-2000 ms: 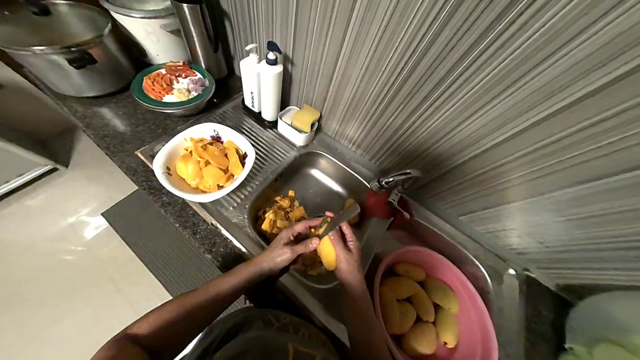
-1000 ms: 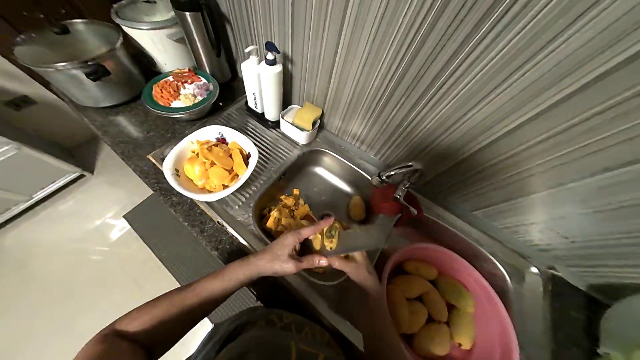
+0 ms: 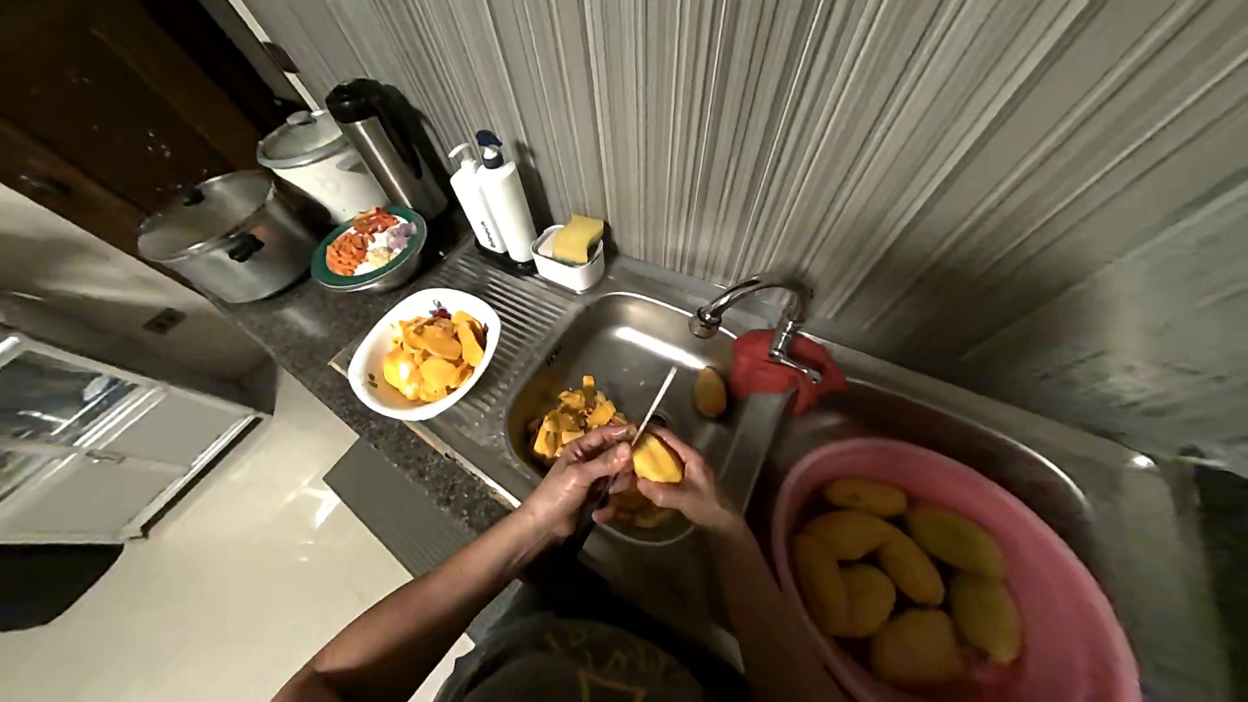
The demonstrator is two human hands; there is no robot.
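Note:
My left hand (image 3: 575, 481) grips a knife (image 3: 655, 405), its thin blade pointing up and away over the left sink basin (image 3: 634, 322). A peeled yellow mango (image 3: 657, 459) is in my right hand (image 3: 690, 485), close against the knife. Below and left of the hands, yellow-orange peels and scraps (image 3: 575, 419) lie in the basin. One unpeeled mango (image 3: 711, 392) rests near the basin's right wall. Several whole mangoes (image 3: 916, 648) sit in a pink tub (image 3: 1068, 575) in the right basin. On the drainboard, a white bowl (image 3: 363, 375) holds cut yellow pieces (image 3: 434, 359).
A chrome faucet (image 3: 756, 292) rises behind a red cloth (image 3: 795, 375) on the divider. Pump bottles (image 3: 505, 205) and a sponge (image 3: 578, 239) in a white holder stand by the wall. Farther left are a green-rimmed plate (image 3: 331, 278) of chopped vegetables, a metal pot (image 3: 234, 263), a white cooker and a flask.
The knife blade, low and pointing right one second ago, now points up and away. Both hands remain over the left basin. The view has shifted somewhat.

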